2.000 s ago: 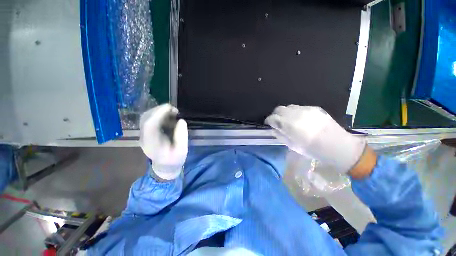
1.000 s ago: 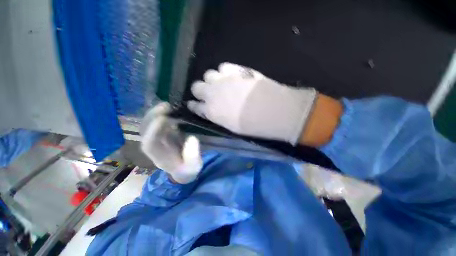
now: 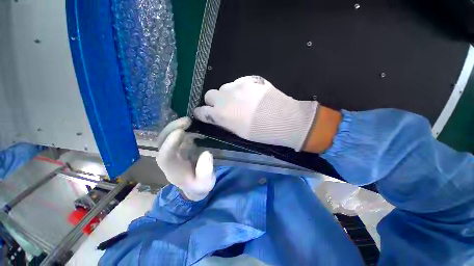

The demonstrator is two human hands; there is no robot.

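The black insulating sheet (image 3: 332, 57) with small holes lies in the silver metal tray (image 3: 201, 62), whose vented left side shows. My right hand (image 3: 254, 111), in a white knit glove, lies on the sheet near the tray's front-left corner, fingers pointing left. I cannot tell whether it grips the sheet's edge. My left hand (image 3: 184, 158), also in a white glove, is just outside that corner at the bench rail, fingers curved and thumb apart. It holds nothing that I can see. My right hand and forearm hide part of the sheet's front edge.
A neighbouring tray (image 3: 41, 78) with a blue edge and bubble wrap (image 3: 148, 62) are at the left. Green surface shows between it and my tray. A clear plastic bag (image 3: 348, 197) hangs below the rail at the right. A person's blue sleeve (image 3: 18, 158) shows at the far left.
My right hand has moved left across the sheet to the front-left corner, with its forearm over the front edge. My left hand stays near that corner. The view has turned and come closer.
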